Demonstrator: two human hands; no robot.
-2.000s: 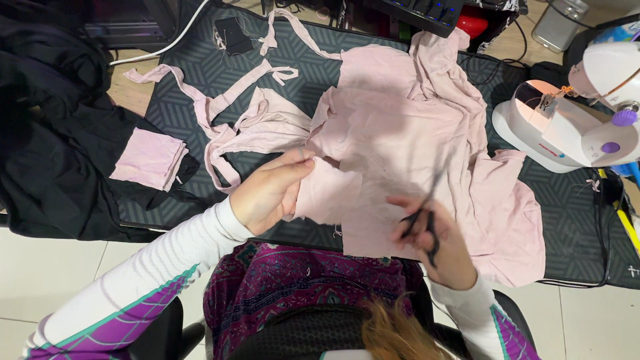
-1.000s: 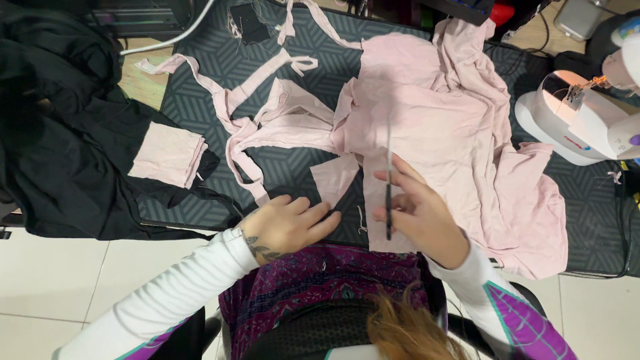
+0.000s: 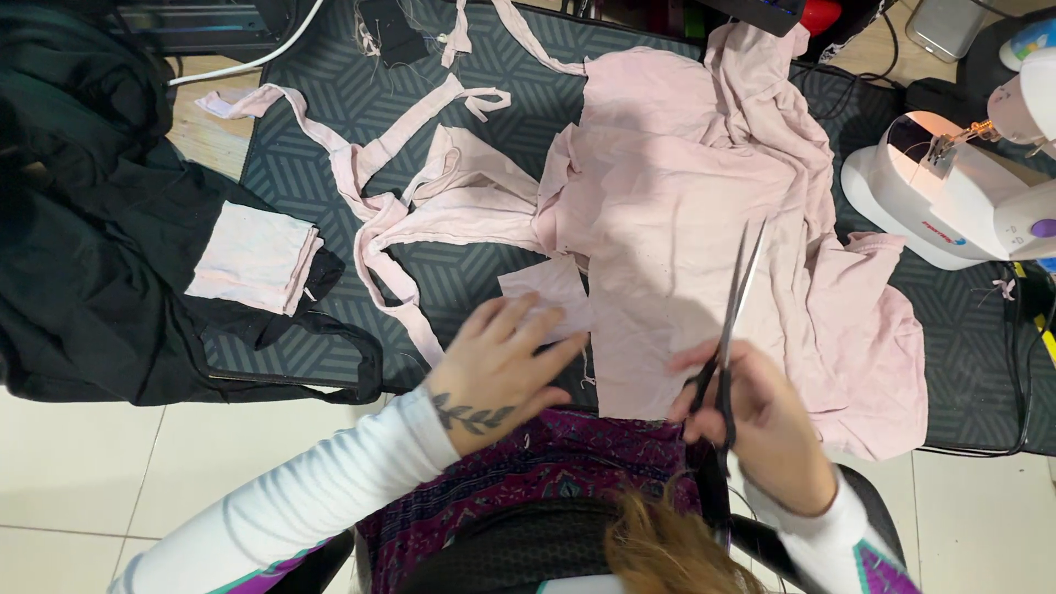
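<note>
My left hand [image 3: 507, 375] lies spread with its fingertips on a small cut piece of pale pink fabric [image 3: 536, 285]. A pair of scissors with black handles [image 3: 724, 363] is in my right hand [image 3: 755, 412], its blades slightly apart and pointing away from me. Beneath the scissors spreads a large pink cloth garment [image 3: 676, 206]. Pink fabric strips [image 3: 384, 214] trail over the dark patterned mat to the left of it. A folded stack of pale pink squares [image 3: 252, 257] rests on black fabric at the left.
A white sewing machine [image 3: 932, 194] stands at the right edge of the mat [image 3: 462, 272], with cables below it. Black fabric [image 3: 91, 214] covers the left side. A small black cloth piece [image 3: 400, 31] with loose threads lies at the back, and a white cable [image 3: 256, 66] runs nearby.
Two seconds ago my left hand held up a pink piece; that piece now lies on the mat under my fingers. The scissors remain in my right hand, their blades turned more directly away from me.
</note>
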